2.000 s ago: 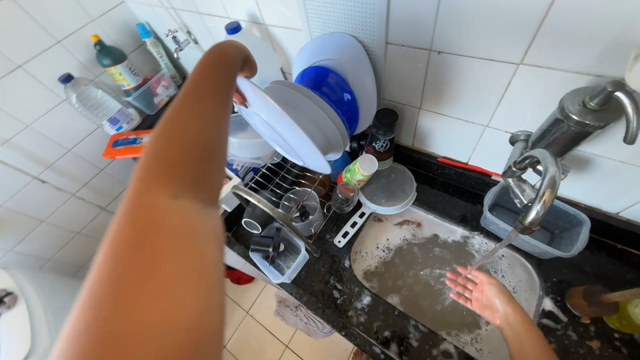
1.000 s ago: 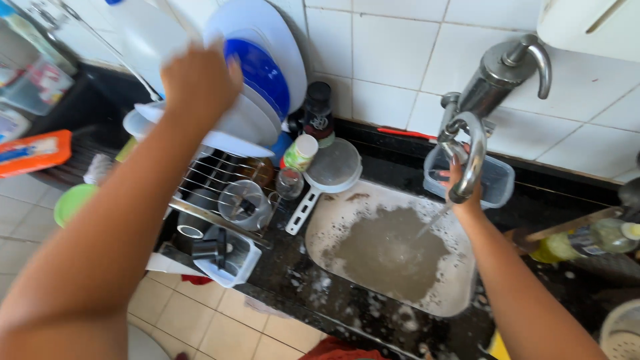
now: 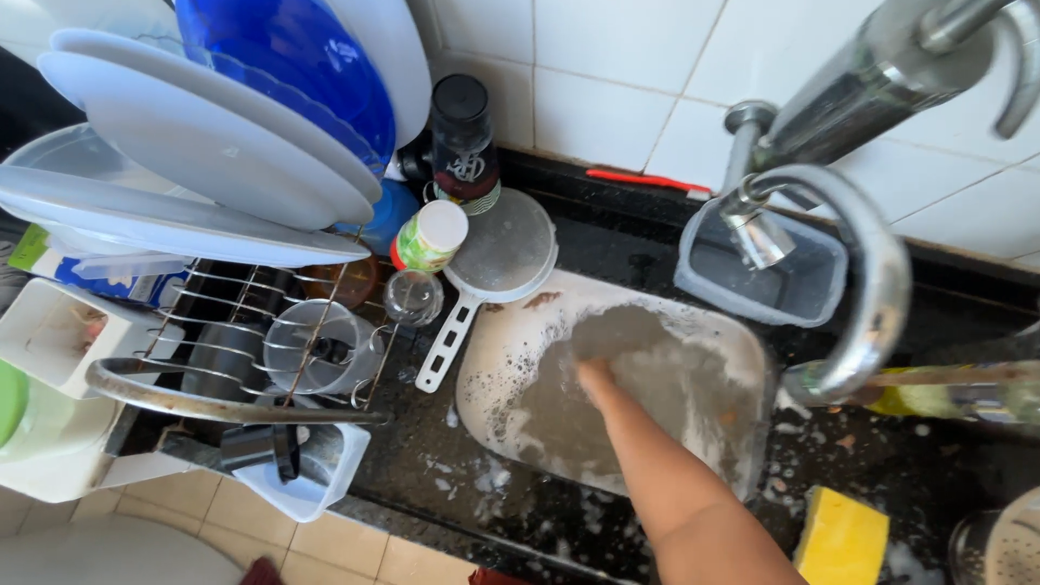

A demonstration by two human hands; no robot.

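Observation:
My right hand (image 3: 595, 375) is dipped in the murky, sudsy water of the sink (image 3: 743, 345); only the wrist and forearm show, and the fingers and anything in them are hidden. The curved metal faucet (image 3: 881, 268) is above and to the right of it, with no stream visible from its spout. My left hand is out of view. To the left, white plates (image 3: 219, 146) and a blue plate (image 3: 325, 73) lean upright at the dish rack (image 3: 236, 410). A strainer-shaped utensil with a slotted white handle (image 3: 447, 345) lies beside the sink's upper left corner.
A clear plastic tub (image 3: 764, 301) sits behind the sink, near a red-handled brush (image 3: 650, 179). A yellow sponge (image 3: 845, 536) lies at the counter's lower right. Left of the sink stand a glass jar (image 3: 414, 298), a green-labelled container (image 3: 431, 236) and a dark cup (image 3: 465, 138).
My right hand has gone from the faucet down into the sink water. My left hand, earlier over the plates, has left the view. The stream seen earlier no longer shows. The view is closer.

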